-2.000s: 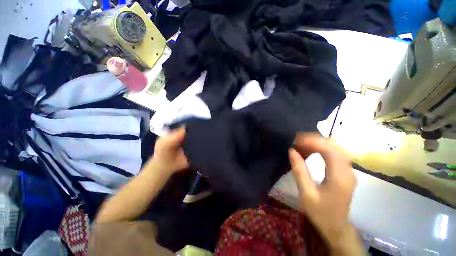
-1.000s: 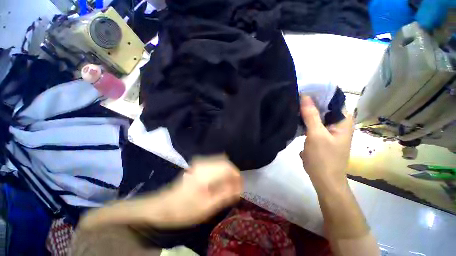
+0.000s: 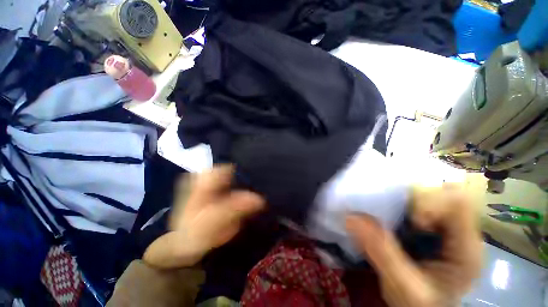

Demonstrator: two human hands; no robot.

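Observation:
A black garment piece (image 3: 276, 120) lies spread on the white table in front of me. A white backing piece (image 3: 366, 192) shows at its near right edge, blurred. My right hand (image 3: 420, 240) is blurred by motion and holds the white piece with some black cloth between thumb and fingers. My left hand (image 3: 207, 216) is at the near left edge of the black cloth, fingers bent; whether it grips the cloth cannot be told.
The sewing machine head (image 3: 496, 114) stands at the right, with green-handled snips (image 3: 515, 213) on its bed. A second machine (image 3: 141, 30) and a pink thread cone (image 3: 132, 79) are at upper left. Grey-white panels with black stripes (image 3: 90, 156) hang at left. More black cloth (image 3: 384, 21) lies behind.
My right hand has come nearer to me and right, bringing the white piece along. My left hand has moved left. The black cloth now lies flatter, its near part pulled toward me.

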